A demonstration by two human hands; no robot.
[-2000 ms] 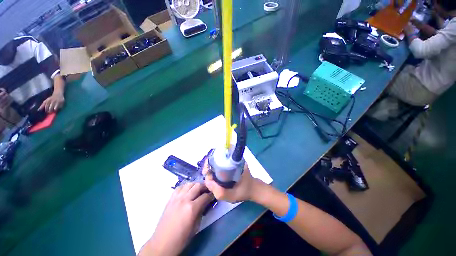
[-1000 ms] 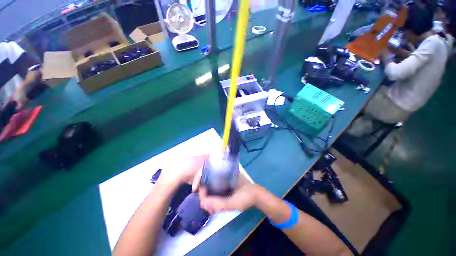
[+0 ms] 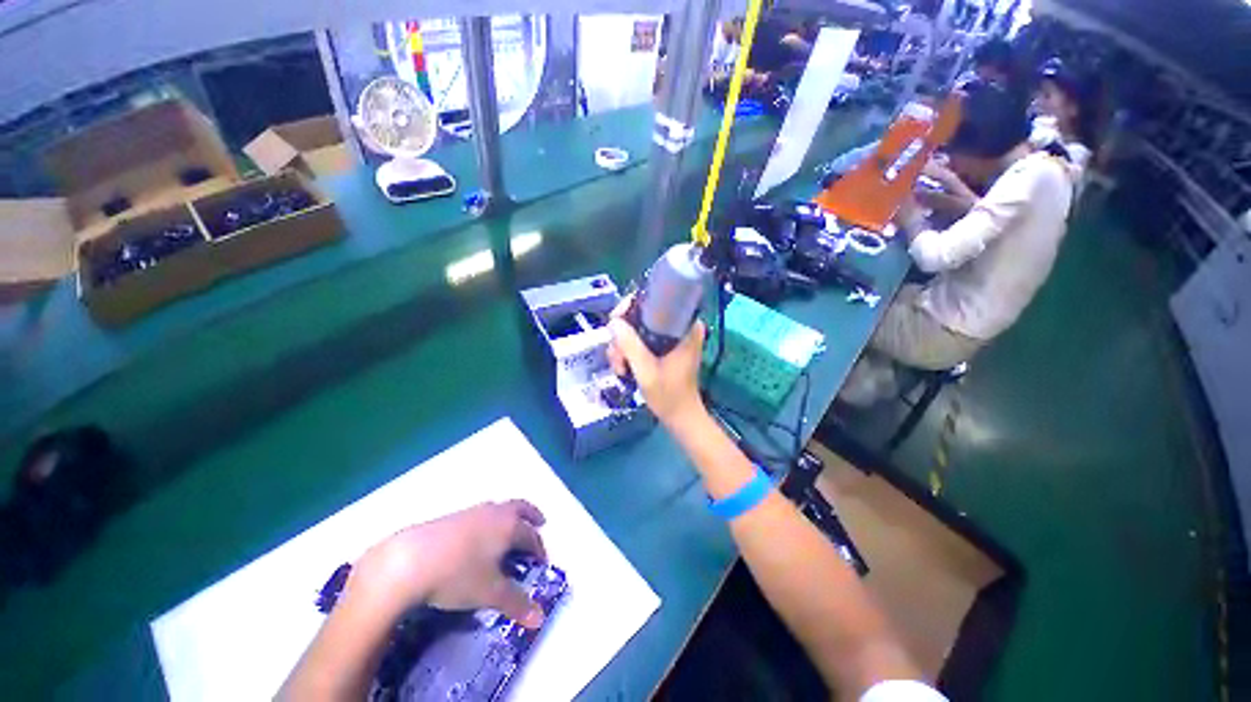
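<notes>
The black camcorder body (image 3: 473,658) lies on the white work mat (image 3: 261,617), its inner side with small parts facing up. My left hand (image 3: 460,555) rests on it, fingers curled over its upper edge. My right hand (image 3: 663,359) is closed around the electric screwdriver (image 3: 675,295), which hangs on a yellow cord (image 3: 727,124). The screwdriver is tilted, its lower end over the silver-grey screw feeder (image 3: 600,412). Whether its tip touches a screw cannot be seen.
A green perforated box (image 3: 763,354) with cables stands right of the feeder. Black units (image 3: 796,254) lie behind it. A lined tray (image 3: 892,535) is below the bench edge at right. A divided cardboard box (image 3: 206,254) is far left. A person (image 3: 981,247) sits at far right.
My right hand has moved the screwdriver up and away from the body to the feeder. My left hand is now spread on the opened-side-up body. The view has tilted up and turned right.
</notes>
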